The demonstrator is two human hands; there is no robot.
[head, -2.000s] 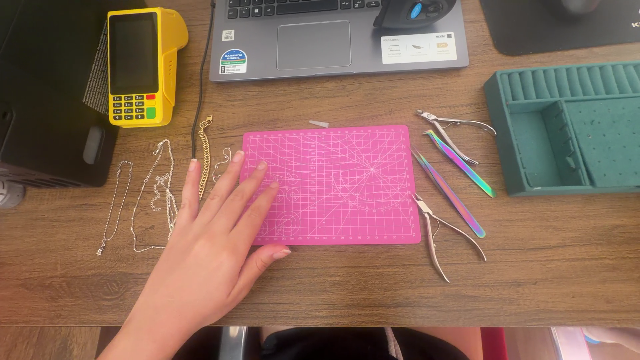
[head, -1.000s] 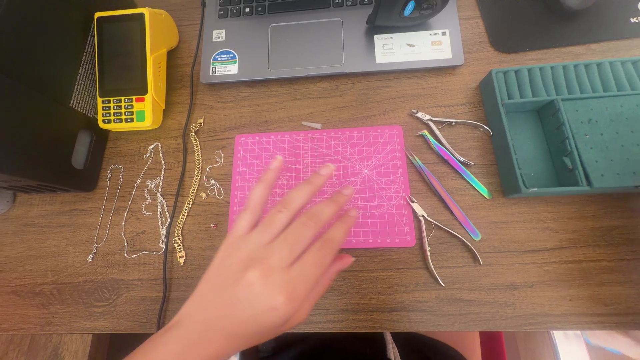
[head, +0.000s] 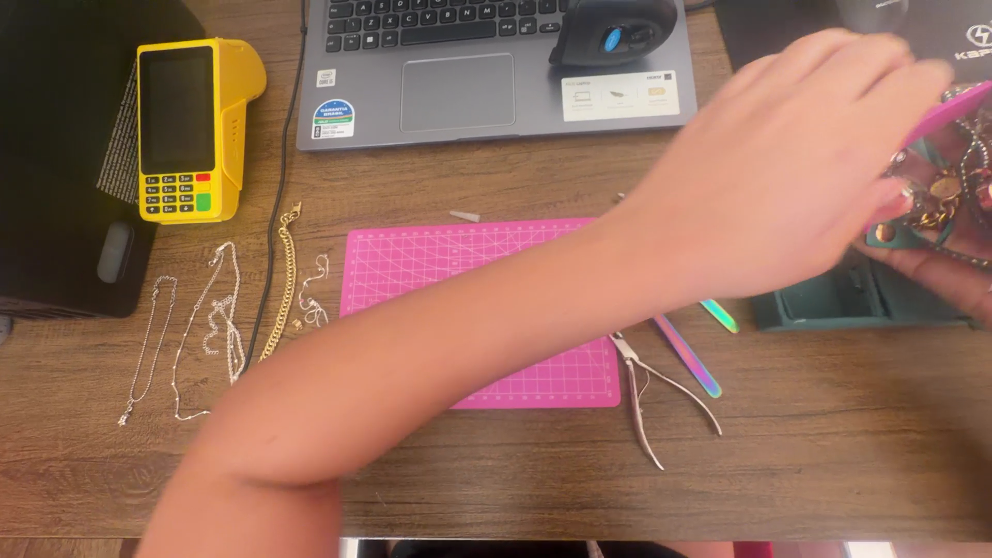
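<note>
My left hand (head: 829, 139) reaches across to the upper right, its fingers around the near side of a pink-edged holder (head: 949, 112). Chains and charms (head: 945, 190) show in or on this holder; its full shape is cut off by the frame. Below it, my right hand (head: 930, 267) supports it from underneath, partly out of frame. Under my left forearm lies a pink cutting mat (head: 542, 380). Silver nippers (head: 632, 364) and rainbow-coloured tweezers (head: 694, 360) lie at its right. To the left are a gold chain bracelet (head: 287, 271), thin silver chains (head: 225, 310) and a silver necklace (head: 151, 341).
A yellow card terminal (head: 225, 132) stands at upper left beside a black device (head: 62, 155). A laptop (head: 457, 93) with a black handheld scanner (head: 616, 35) on it is at the back. The teal jewellery tray (head: 821, 302) sits under my hands at right, and a black cable (head: 283, 155) runs down the desk.
My left hand has moved from over the cutting mat to the upper right, at the pink-edged holder. My right hand and the holder have come into view above the teal tray.
</note>
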